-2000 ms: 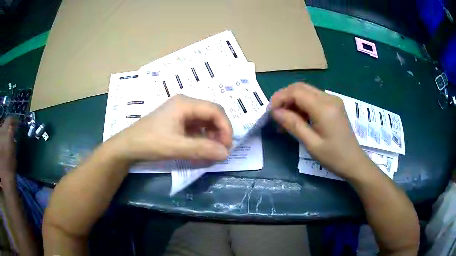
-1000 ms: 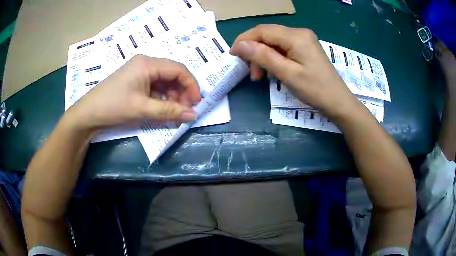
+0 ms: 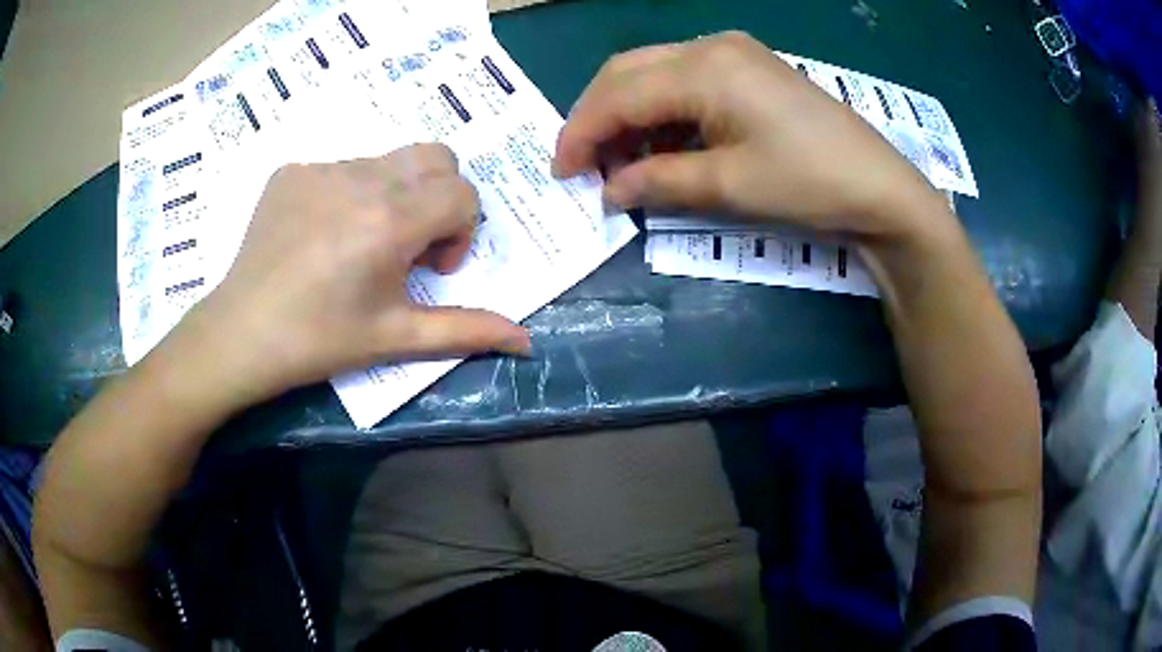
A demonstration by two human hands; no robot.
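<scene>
An instruction sheet (image 3: pixel 542 210) lies askew over the stack of unfolded sheets (image 3: pixel 153 229), its near corner at the bench's front edge. My left hand (image 3: pixel 370 255) rests on the sheet, thumb spread to its near edge, other fingers curled. My right hand (image 3: pixel 726 140) is at the sheet's right edge, fingertips bent down on or just above it; whether they pinch the paper is unclear. The pile of folded leaflets (image 3: pixel 765 261) lies to the right, partly hidden under my right hand and wrist.
A tan cardboard sheet (image 3: pixel 77 77) lies behind the stack at the upper left. Small clear or metallic square parts (image 3: pixel 1055 38) lie at the upper right. Another person's arm and light sleeve (image 3: pixel 1109 433) are at the right edge. The dark-green bench (image 3: pixel 752 344) has a rounded front edge.
The sheet's edge, raised and rolled between both hands before, now lies flatter. My left hand has spread its thumb. The view has shifted, so the bench things appear higher and further left.
</scene>
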